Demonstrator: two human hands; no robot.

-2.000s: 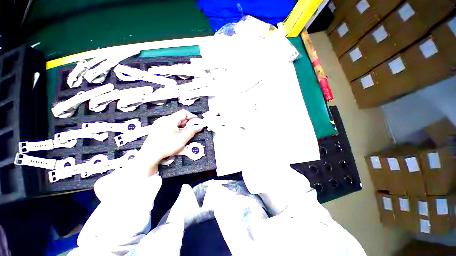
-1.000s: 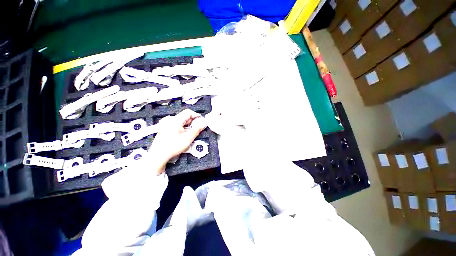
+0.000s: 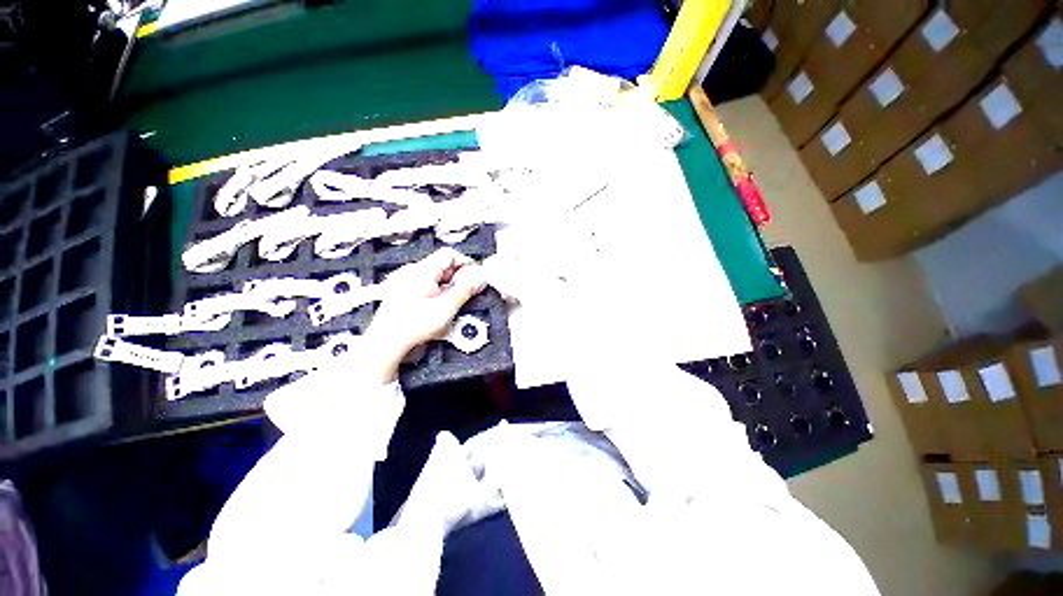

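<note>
My left hand (image 3: 426, 305) is over the right part of the dark foam tray (image 3: 251, 274), fingertips pinched on a small white watch head, mostly hidden and washed out by glare. My right hand (image 3: 525, 283) meets it from the right; its outline melts into the white sheet (image 3: 653, 291), and its hold cannot be told. A watch head (image 3: 469, 334) with a dark centre lies in the tray just below my left hand. Half-fitted watches with buckle straps (image 3: 146, 325) lie in the two near rows. Looped white straps (image 3: 222, 247) fill the two far rows.
A black grid tray (image 3: 70, 291) stands at the left. A clear bag (image 3: 583, 87) lies at the sheet's far end, by blue cloth (image 3: 525, 41) and a yellow post (image 3: 692, 47). A round-holed black tray (image 3: 804, 373) and stacked cartons (image 3: 933, 151) are at the right.
The view has shifted, so the trays sit further right and more of the left grid tray shows. My hands stay together at the same part of the tray, with small finger movements.
</note>
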